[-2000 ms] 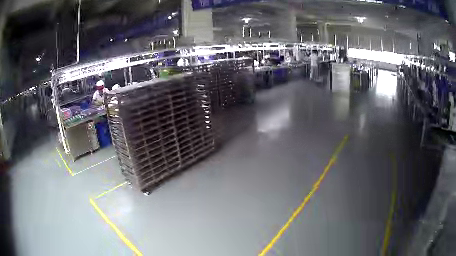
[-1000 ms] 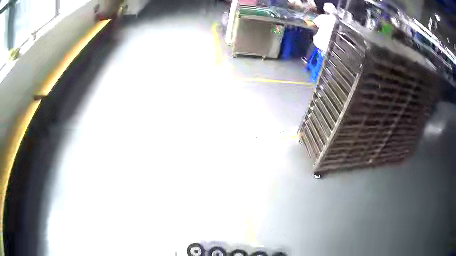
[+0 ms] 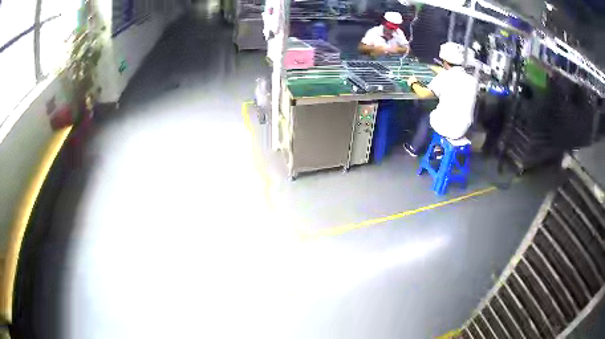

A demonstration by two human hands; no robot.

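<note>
Neither of my hands is in the picture. No carried tray or part shows at the lower edge. Nearest in front of me, at the lower right, is a metal rack (image 3: 531, 285) with many parallel bars, cut off by the picture's edge. Further ahead stands a bench with a green top (image 3: 318, 87) and a metal cabinet below. Dark trays (image 3: 370, 77) lie on it, and a pink box (image 3: 298, 58) stands at its left end.
A person in white (image 3: 458, 93) sits on a blue stool (image 3: 446, 162) at the bench; another person (image 3: 386, 40) is behind it. Yellow lines (image 3: 398, 216) mark the grey floor, which is glaring white in part. A wall with windows and a plant (image 3: 83, 63) runs along the left.
The view has swung left and moved closer to the bench. The rack has shifted to the lower right edge. The row of dark round parts at the bottom edge has left the picture.
</note>
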